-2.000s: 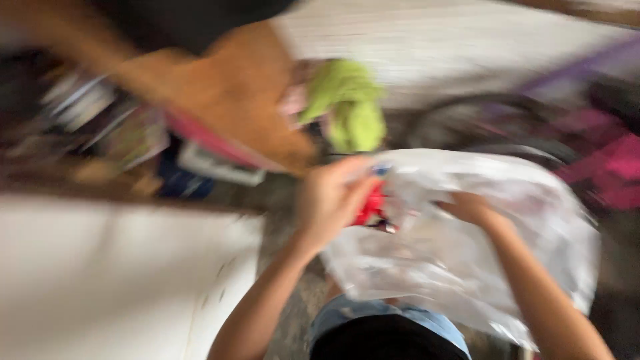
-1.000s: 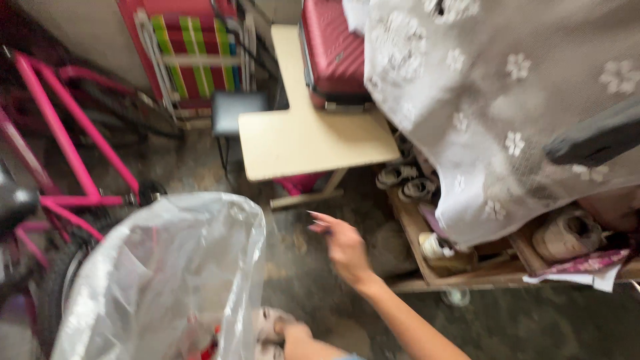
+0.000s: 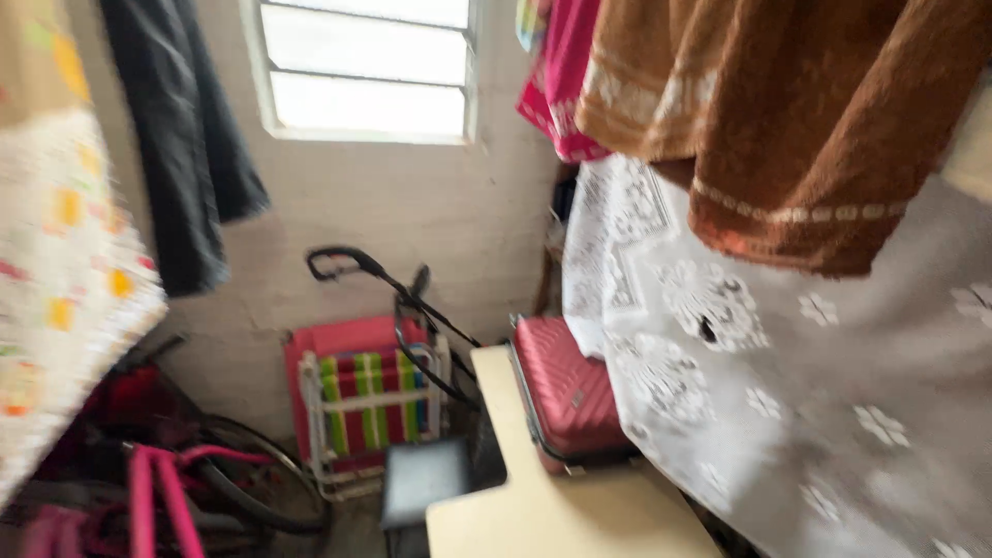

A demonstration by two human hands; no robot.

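Observation:
Neither my left hand nor my right hand shows in the head view, so what they hold or touch is hidden. A red hard-shell suitcase (image 3: 570, 391) lies on a cream tabletop (image 3: 535, 511) at the lower middle. White lace cloth (image 3: 783, 387) drapes over the right side, against the suitcase. Brown towels (image 3: 783, 132) hang above the lace at the upper right, beside a pink cloth (image 3: 570, 77).
A pink bicycle (image 3: 167, 496) stands at the lower left. Folded striped chairs (image 3: 372, 403) lean on the wall behind a black seat (image 3: 426, 484). Dark trousers (image 3: 174, 139) and a patterned cloth (image 3: 66, 287) hang at the left, near a louvred window (image 3: 368, 70).
The view has swung up towards the window and wall. The clear plastic bag and the hand seen one second ago are out of view.

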